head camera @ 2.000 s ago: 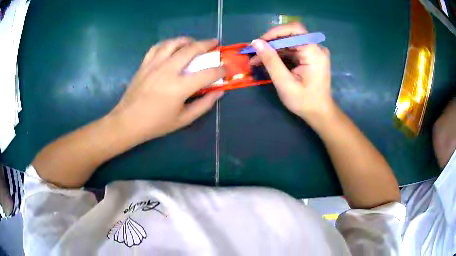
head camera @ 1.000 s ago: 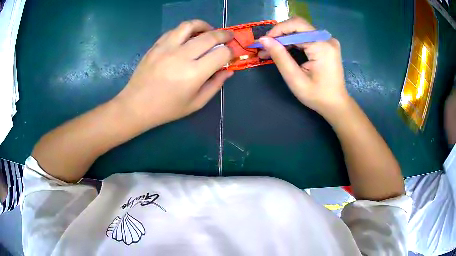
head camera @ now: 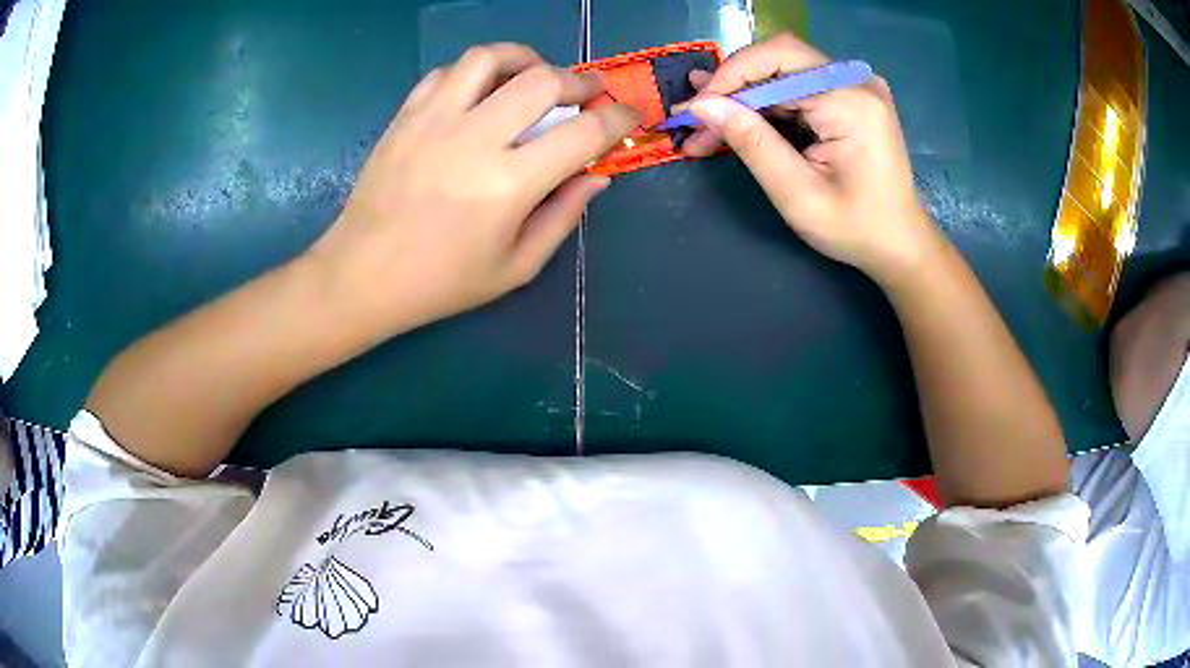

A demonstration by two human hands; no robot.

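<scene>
The orange phone housing (head camera: 632, 86) lies on the green mat at the top centre, tilted slightly. A black panel (head camera: 679, 81) fills its right end. A white block (head camera: 551, 121) shows between the fingers at its left end. My left hand (head camera: 489, 170) lies over the left part of the housing, fingers holding it and a fingertip on the orange middle. My right hand (head camera: 822, 163) holds the blue-violet tweezers (head camera: 803, 86) pen-like, their tips low in the housing near the black panel's edge. Small gold-yellow spots show near the lower edge. The tips' exact contact is hidden by fingers.
An amber tape strip (head camera: 1103, 163) lies at the right. White sheets (head camera: 24, 183) are stacked at the far left. A thin cord or seam (head camera: 581, 326) crosses the mat. A yellow-green patch (head camera: 782, 17) and a small white piece (head camera: 735, 21) are at the top. Another person's arm (head camera: 1148, 346) shows at the right edge.
The housing and both hands have moved up in the picture since the first frame. Since the second, the left fingertip has moved right over the orange middle, and the black panel shows more.
</scene>
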